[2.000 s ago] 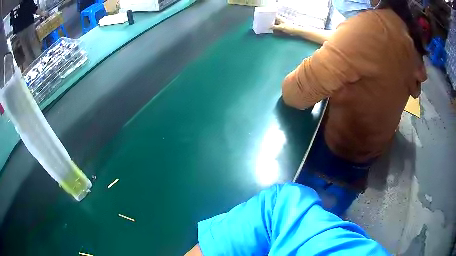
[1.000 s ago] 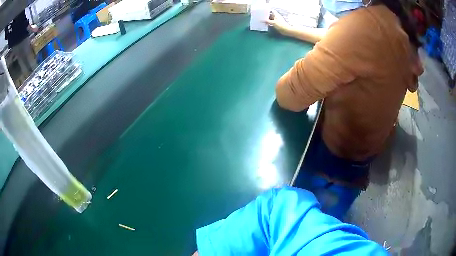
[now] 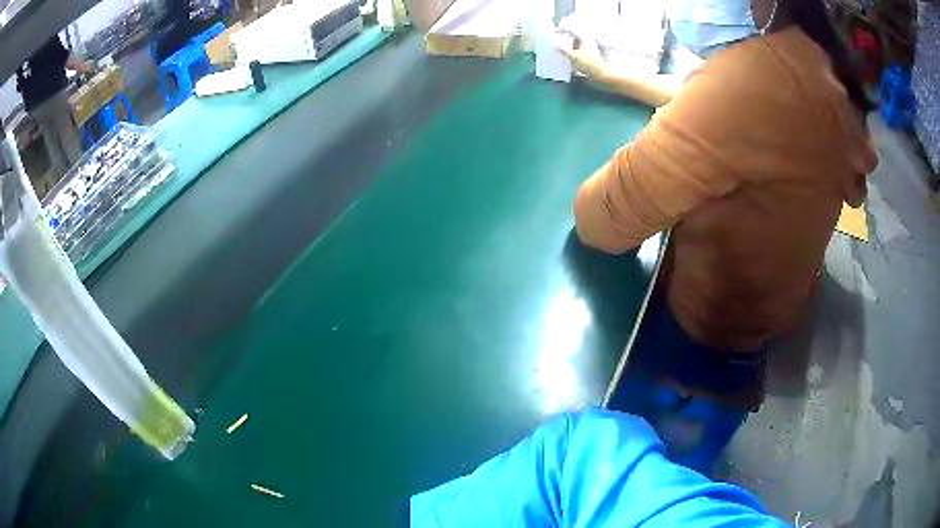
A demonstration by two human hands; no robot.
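Note:
Neither of my hands is in the picture. Only a bright blue sleeve of mine shows at the bottom edge, and the hand beyond it is cut off. The green surface (image 3: 412, 309) lies in front of me. Two small tan strips lie loose on it at the lower left, an upper strip (image 3: 238, 423) and a lower strip (image 3: 267, 490). A wrapped whitish post (image 3: 93, 351) with yellow-green tape at its foot leans beside them.
A person in an orange-brown top (image 3: 722, 175) sits at the right, one hand on a small white box (image 3: 552, 52). A tan carton (image 3: 469, 31) lies at the far end. The raised green shelf (image 3: 222, 124) at the left bears metallic parts (image 3: 108, 191).
The tan carton at the far end shows more fully, with a pale shape beside it. The neighbour's white box has shifted slightly. My bare forearm has left the picture. The view has shifted slightly.

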